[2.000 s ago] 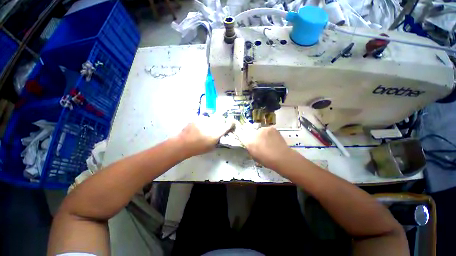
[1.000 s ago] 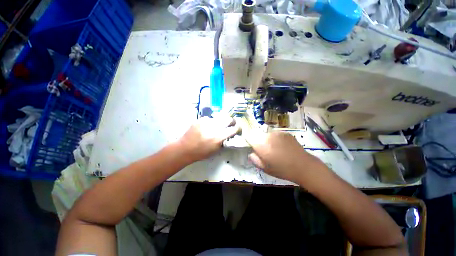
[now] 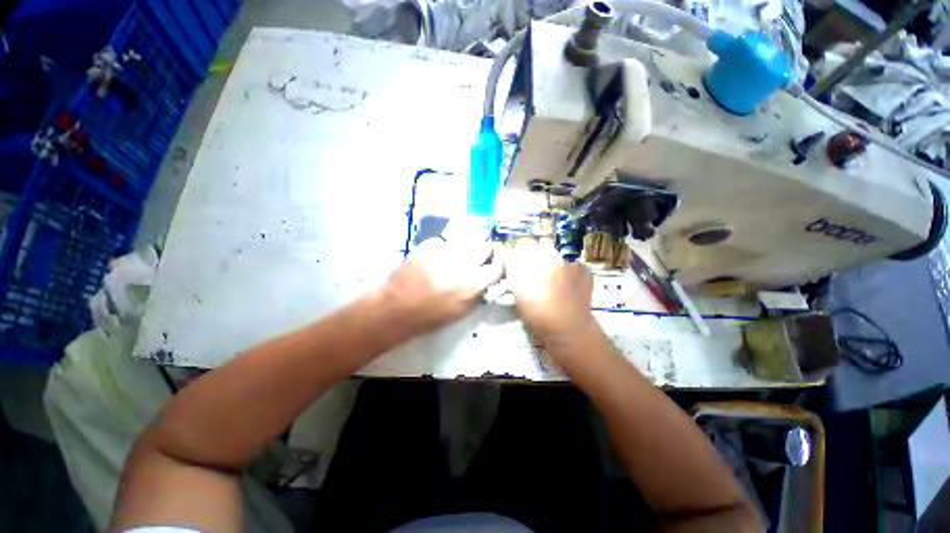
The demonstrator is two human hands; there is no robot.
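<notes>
The off-white sewing machine (image 3: 677, 146) stands over my hands. My left hand (image 3: 438, 283) is left of the needle area, its bent fingers closed on a small bit of pale garment piece (image 3: 501, 290). My right hand (image 3: 550, 300) is close beside it, just below the needle, with its fingers on the same cloth. The hands cover most of the cloth, and glare washes out the fingertips. The blue-sleeved lamp (image 3: 484, 175) shines just behind my left hand. A ribbed brass-coloured block (image 3: 606, 250) is right of the needle area.
Snips (image 3: 653, 285) and a white pen-like stick (image 3: 692, 310) lie right of my right hand. A metal tray (image 3: 769, 350) sits at the right table end, above a tan-rimmed bin (image 3: 819, 458). Blue crates (image 3: 104, 203) stand left. Pale cloth (image 3: 99, 411) drapes below the table's left corner.
The view has turned, so the machine appears tilted and the crates are further out of frame. My hands stay near the needle; my right hand has come closer to my left.
</notes>
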